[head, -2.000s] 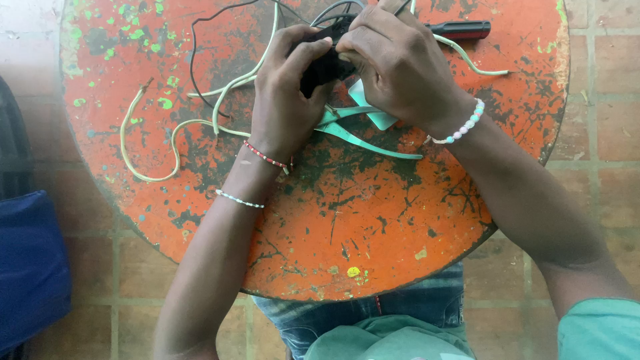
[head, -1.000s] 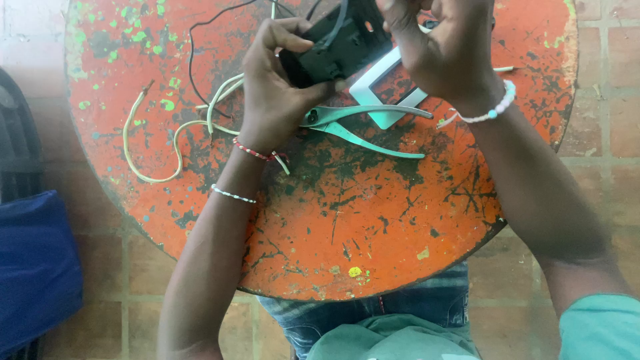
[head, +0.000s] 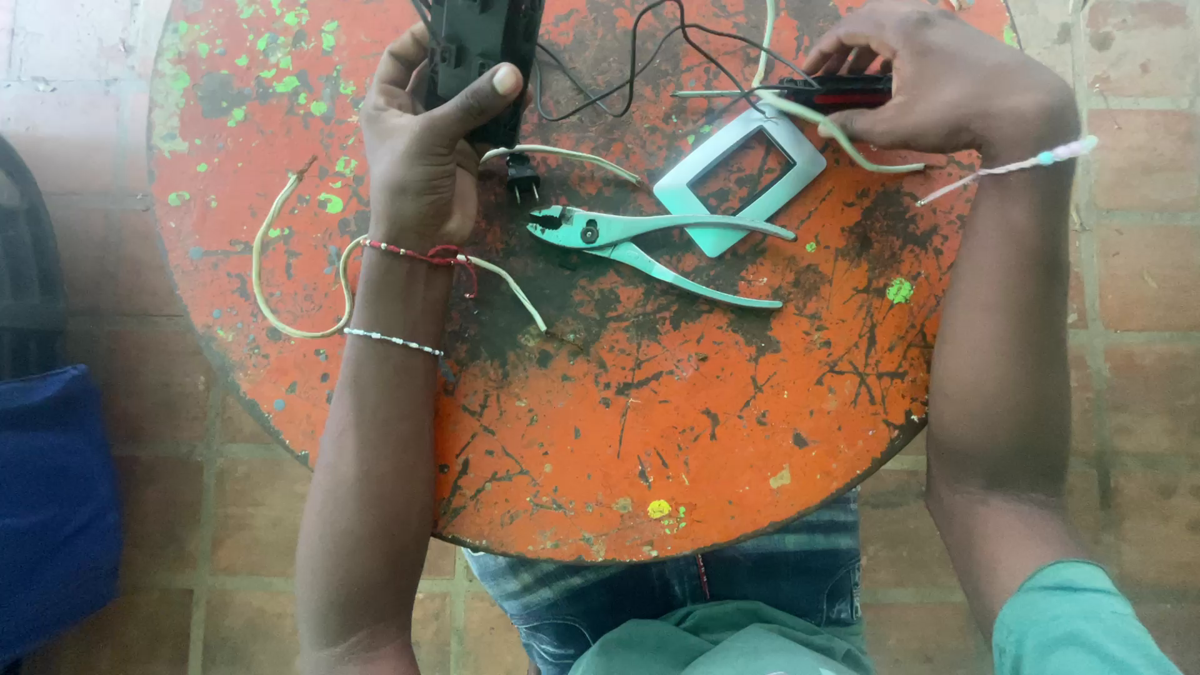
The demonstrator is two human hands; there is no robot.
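My left hand (head: 431,131) holds a black plastic housing (head: 483,66) upright at the top, thumb across its face. A black two-pin plug (head: 523,176) shows just below it. At the upper right, my right hand (head: 928,80) has its fingers around the red and black handle of a screwdriver (head: 844,91), whose shaft points left. Between the hands lie slip-joint pliers (head: 637,234) with spread handles, one handle over the edge of a white rectangular frame (head: 684,192).
A round, worn orange table (head: 694,412) bears everything. Pale insulated wires (head: 258,272) curl at the left, under my left wrist and beside my right hand. A thin black cable (head: 633,66) loops across the top. Blue fabric (head: 56,506) is at the far left.
My right hand has moved away from the black housing to the screwdriver on the right. My left hand still holds the housing, now turned more upright.
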